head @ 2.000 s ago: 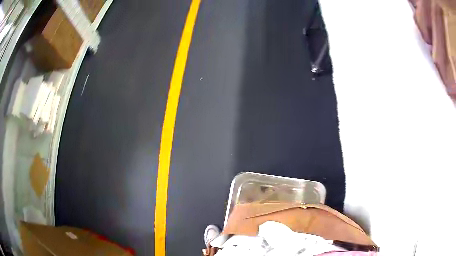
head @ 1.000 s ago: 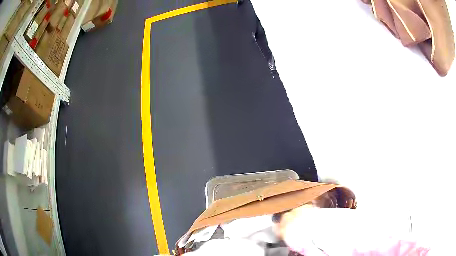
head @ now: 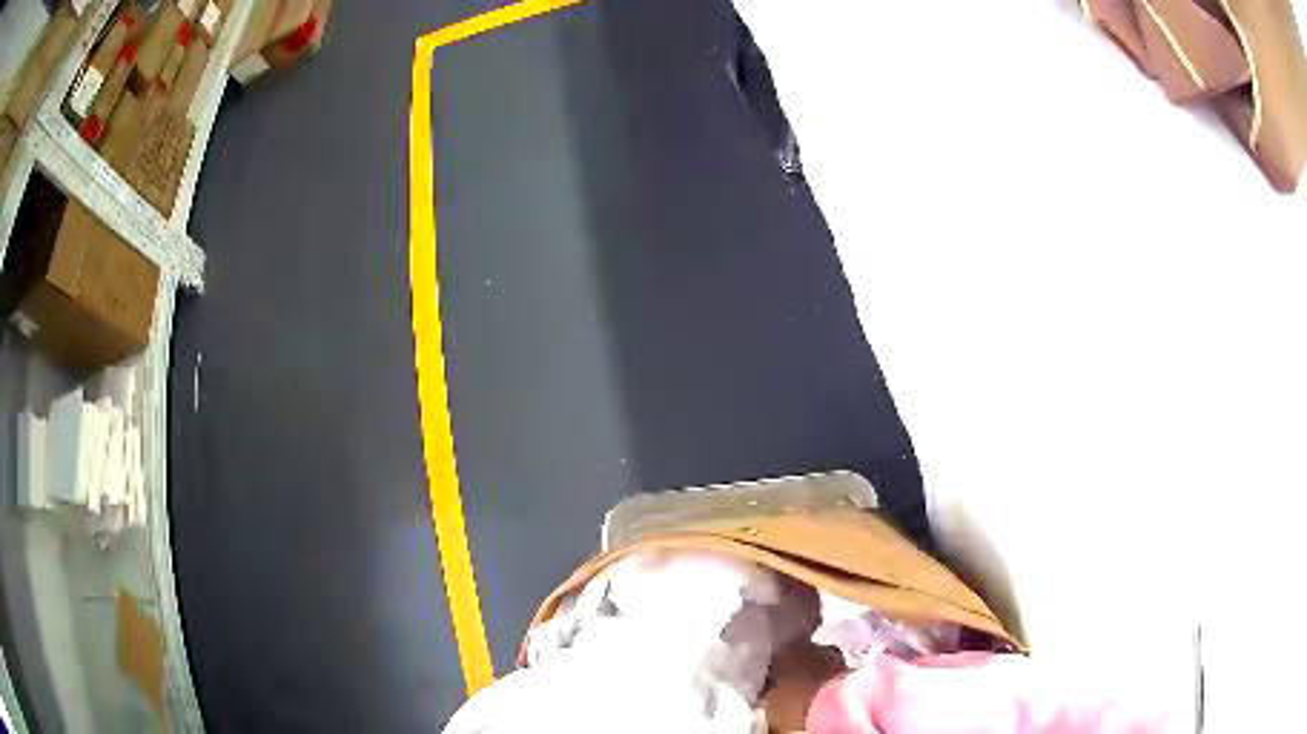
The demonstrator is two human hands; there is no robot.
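Observation:
A brown handbag is at the bottom centre, its mouth open towards me. White crumpled material, which looks like stuffing paper, fills the mouth. My right hand is small and blurred at the mouth beside the paper, with a pink sleeve to its right; its fingers are hidden. I cannot tell my left hand, perhaps gloved, from the white paper. A clear plastic tray shows behind the bag's top edge.
A white-covered table is on the right, with brown bag pieces at its far corner. Dark floor with a yellow line lies ahead. Metal shelves on the left hold cartons and a white stack.
The bag's mouth has opened wider and its right side now slants downward. White material now covers more of the mouth. The pink sleeve has come clearly into view at the bottom right.

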